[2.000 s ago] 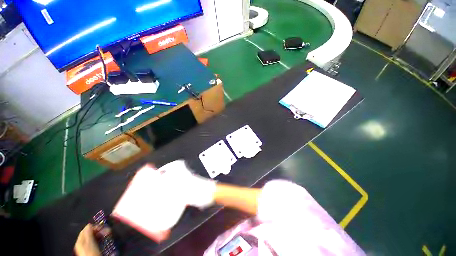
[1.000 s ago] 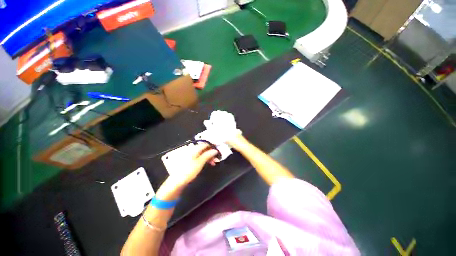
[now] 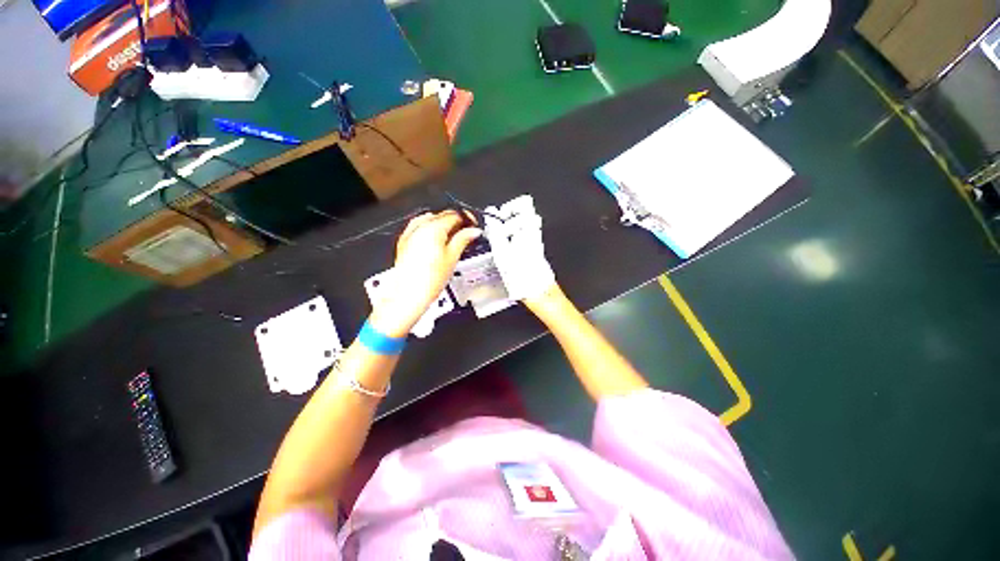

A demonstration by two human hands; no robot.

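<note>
My bare left hand (image 3: 430, 263), with a blue band on the wrist, is at the far edge of the black bench (image 3: 548, 186). Its fingers are at a thin black cord. My white-gloved right hand (image 3: 518, 250) is beside it, over a white unit (image 3: 483, 287) on the bench. The fingertips overlap near the cord, so the exact grip of each hand is hard to tell. Another white unit (image 3: 435, 316) is partly hidden under my left hand. A third white unit (image 3: 298, 344) lies to the left. A black remote control (image 3: 151, 427) lies at the far left.
A clipboard with paper (image 3: 702, 175) lies on the bench at the right. Black units (image 3: 565, 47) sit on the green conveyor behind. A green-topped table beyond the bench holds a power strip (image 3: 208, 82), a blue pen (image 3: 256, 132) and cords.
Since two seconds ago, my left hand has left the remote and joined my right hand at the cord. The white unit and red pad my right hand carried are no longer in it.
</note>
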